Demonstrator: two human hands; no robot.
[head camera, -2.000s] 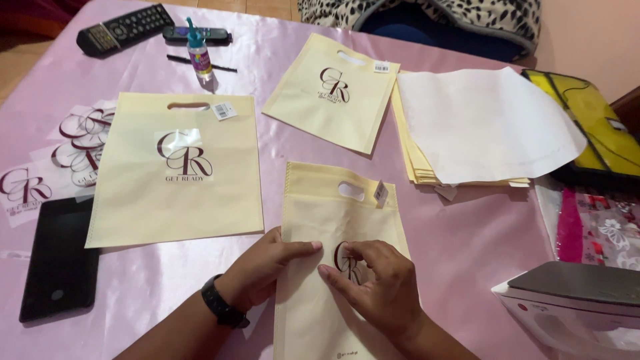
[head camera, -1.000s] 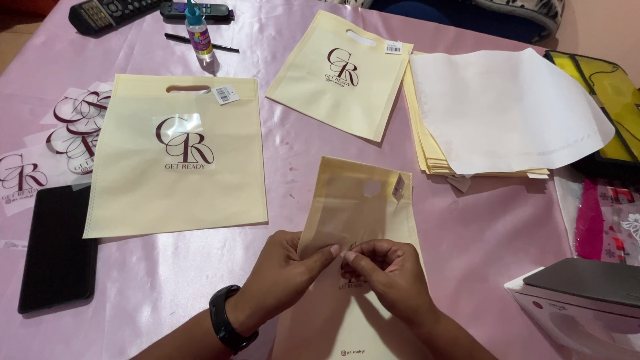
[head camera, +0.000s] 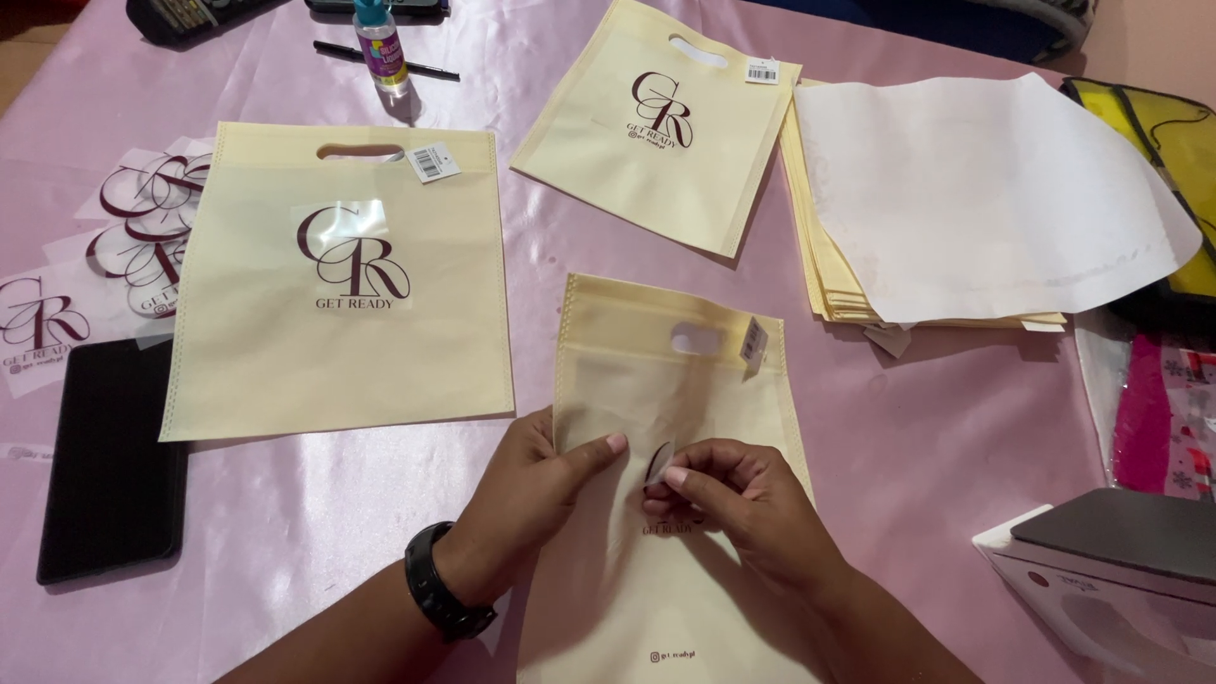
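Observation:
A cream fabric bag (head camera: 608, 589) with a die-cut handle and a tag lies at the front centre, printed lettering on it. My left hand (head camera: 532, 503), with a black band on the wrist, holds the bag's left edge, thumb on top. Between thumb and fingers, my right hand (head camera: 741, 503) pinches a lifted corner of clear film (head camera: 657, 463) over the dark logo, which the fingers partly hide. Left of my hands lies a larger cream bag (head camera: 256, 361) with a logo and a piece of film on it. Another printed bag (head camera: 589, 123) lies behind.
Printed transparent sheets (head camera: 104, 237) and a black phone (head camera: 114, 465) lie left. A small glue bottle (head camera: 383, 47) and a black pen (head camera: 432, 70) are at the back. White paper (head camera: 950, 190) covers stacked cream bags (head camera: 831, 299) at right. An iron (head camera: 1121, 560) stands at front right.
My right hand has lifted a film corner off the bag's logo; the fingers pressed flat against the logo two seconds ago. My left hand still holds the bag's edge.

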